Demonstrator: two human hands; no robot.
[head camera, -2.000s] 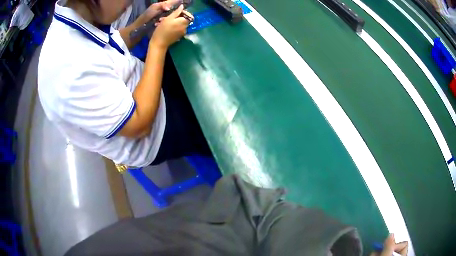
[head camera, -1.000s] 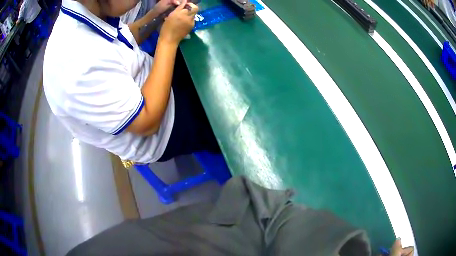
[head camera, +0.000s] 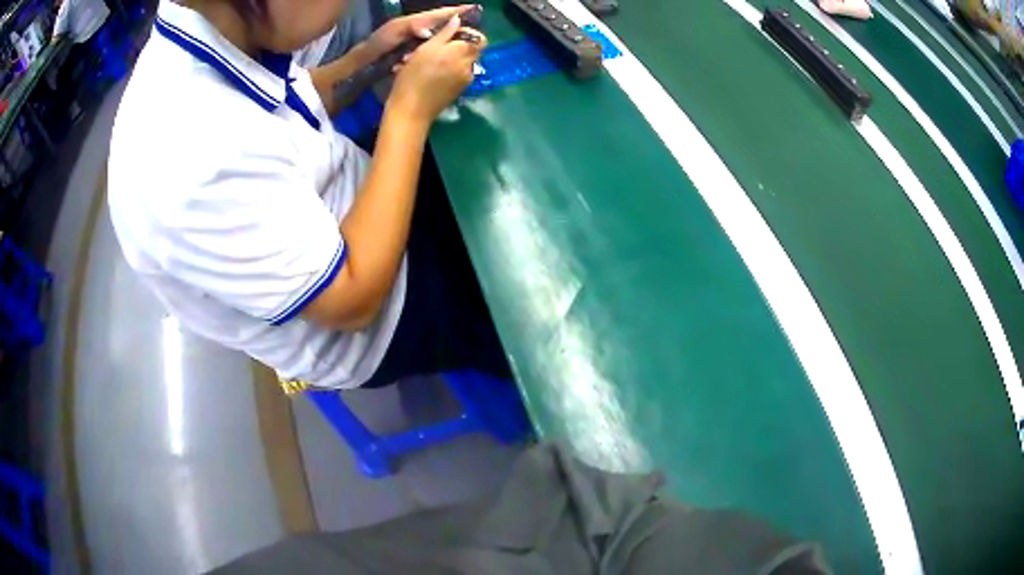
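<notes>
Neither of my hands is in the picture; only my grey-green sleeve and shirt (head camera: 472, 528) show along the bottom edge. The glossy green work surface (head camera: 696, 348) lies in front of me, with a bright glare streak on its near side. A dark bar housing (head camera: 556, 36) with round parts in a row lies at the far end, partly on a blue mat (head camera: 517, 65). Another dark bar housing (head camera: 816, 62) lies on the green conveyor beyond the white strip.
A person in a white polo shirt (head camera: 225, 169) sits at the left, holding a dark bar and a small thing in their hands. A blue stool (head camera: 421, 432) is under them. White strips (head camera: 775, 270) edge the conveyor. A blue bin (head camera: 1016, 174) is cut off at the right edge.
The fingers at the bottom right edge have gone out of view. The view has shifted, so the neighbour and near bar appear further right. The conveyor bar shows more fully, lower and further right.
</notes>
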